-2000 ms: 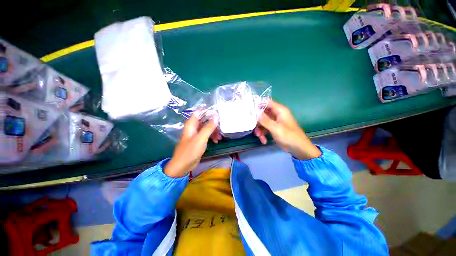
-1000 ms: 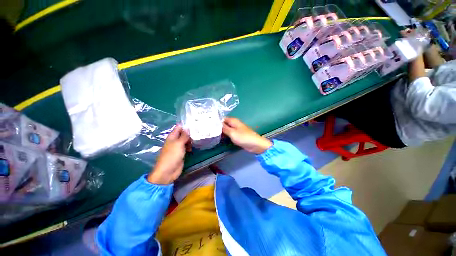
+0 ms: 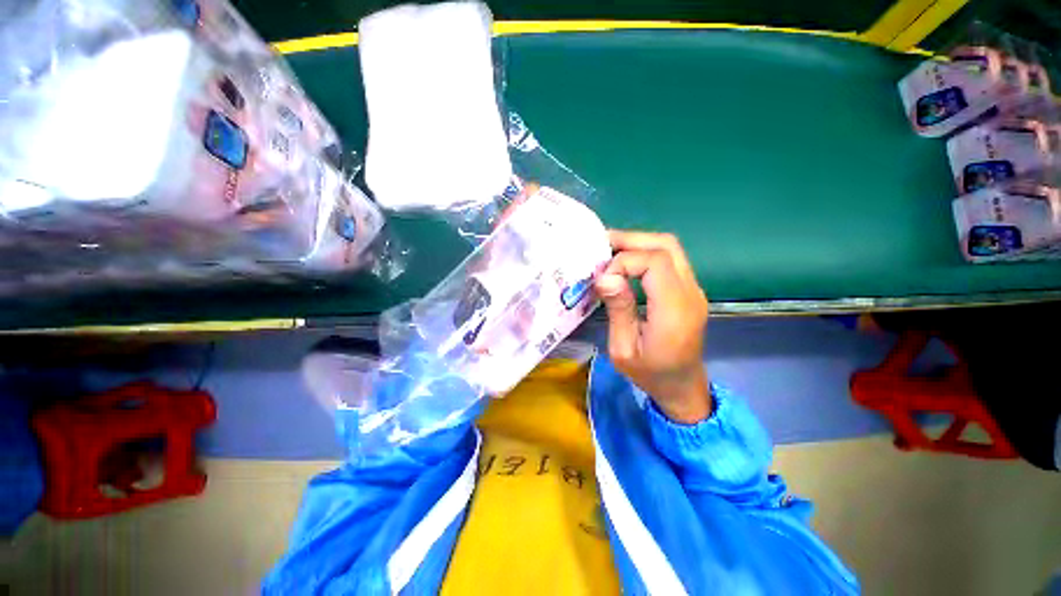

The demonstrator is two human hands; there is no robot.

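Observation:
The pink-white retail box (image 3: pixel 529 285) is tilted in front of my body, inside a clear poly bag (image 3: pixel 401 402) whose loose, crinkled end hangs to the lower left. My right hand (image 3: pixel 655 314) grips the box's right end, thumb near the dark watch-like picture. My left hand is hidden behind the box and film; only its sleeve and perhaps a fingertip at the box's top edge show. The whitish stack of poly bags (image 3: pixel 433 111) lies left of centre on the green bench.
Bagged boxes (image 3: pixel 279 146) crowd the far left, under glaring film. Unbagged boxes (image 3: pixel 1006 221) stand in rows at the far right. The green bench (image 3: pixel 745 151) has yellow edging behind. Red stools (image 3: pixel 122 448) stand below at left and right. Dark clothing of a person shows at right.
The box has been lifted off the bench towards my body and tilted, with its bag end now at the lower left. My left hand has gone out of sight. The view has turned left.

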